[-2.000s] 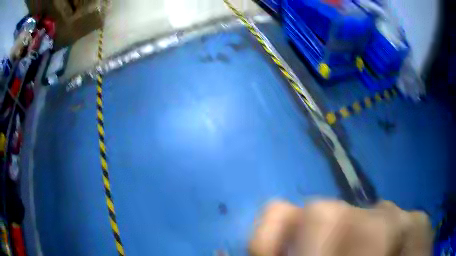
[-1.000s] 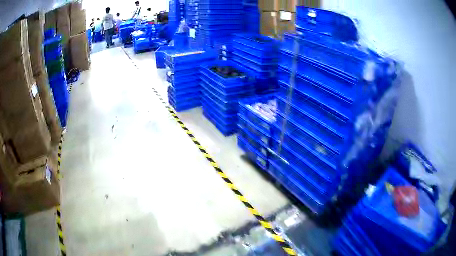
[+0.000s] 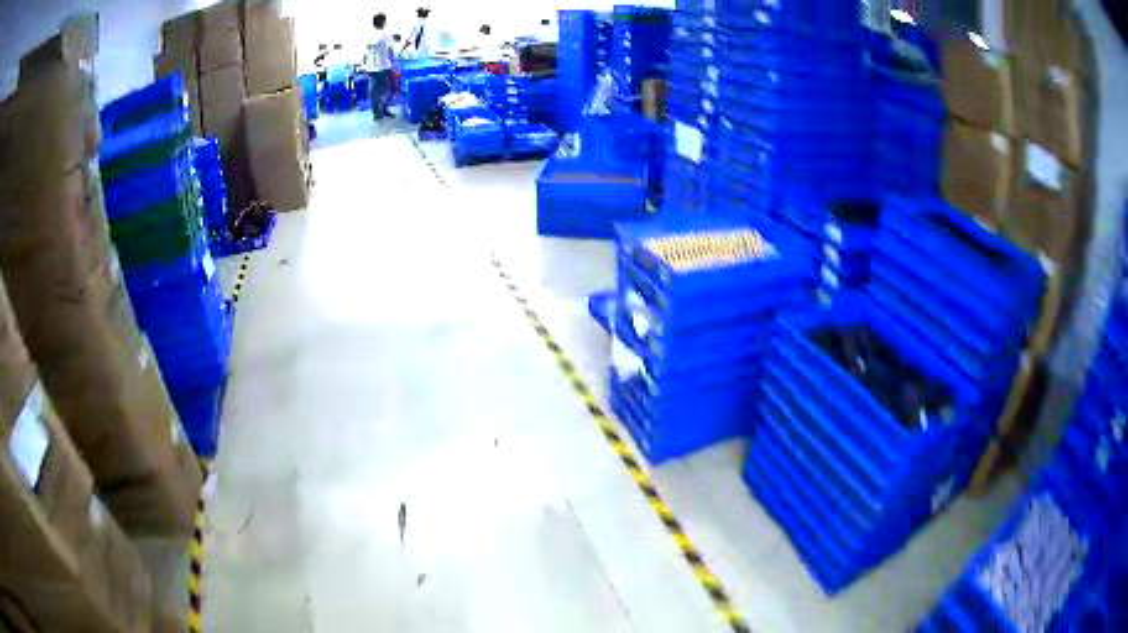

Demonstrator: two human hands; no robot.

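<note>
Neither of my hands is in the picture. Nearest in front, a stack of blue crates stands right of the aisle, its open top crate holding dark items. Beside it, another blue crate stack has rows of small orange-tan and white parts on top. At the lower right edge, a blue crate holds pale whitish items, cut off and blurred.
A pale aisle floor runs forward between yellow-black tape lines. Cardboard boxes and blue and green crates line the left. Tall blue crate stacks and cartons stand right. A person stands far ahead.
The view has moved forward along the aisle. The crate stacks on the right are nearer, and the film-wrapped stack has mostly left the view. The hand seen two seconds ago is gone.
</note>
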